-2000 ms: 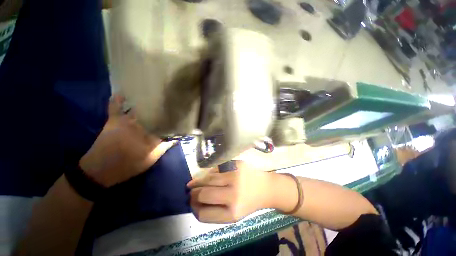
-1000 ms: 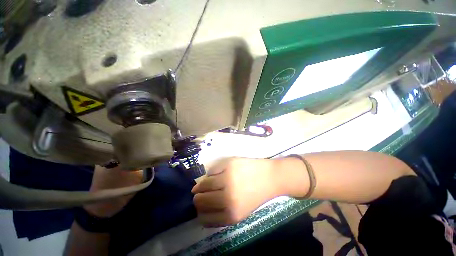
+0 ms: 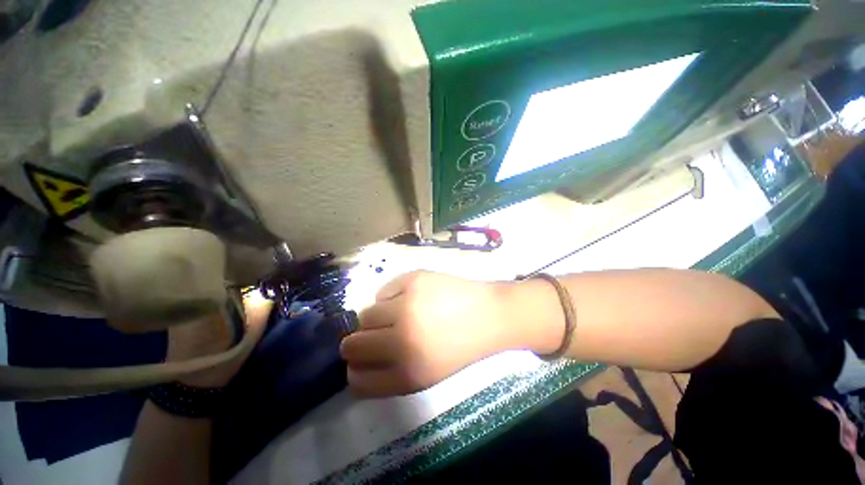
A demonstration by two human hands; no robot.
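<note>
Dark navy cloth [image 3: 289, 379] lies on the white table under the needle area of the cream sewing machine head [image 3: 313, 142]. My right hand [image 3: 417, 332] has its fingers curled down at the cloth's right edge, beside a black knurled knob [image 3: 343, 320]; its fingertips are hidden. My left hand [image 3: 213, 336] is on the cloth left of the needle area, mostly hidden behind the cream guard bar and tension knob [image 3: 159, 277]. The needle and presser foot are hard to make out in dark metal parts and glare.
Red-edged snips [image 3: 474, 238] lie on the machine bed right of the needle area. A green control panel [image 3: 455, 104] with a bright screen stands above. The green ruler edge [image 3: 474, 417] runs along the table front. More navy cloth [image 3: 71, 379] lies at the left.
Since two seconds ago the view has swung and closed in on the machine head. My left hand, clear on the cloth before, is now largely behind the guard. My right hand stays beside the knob.
</note>
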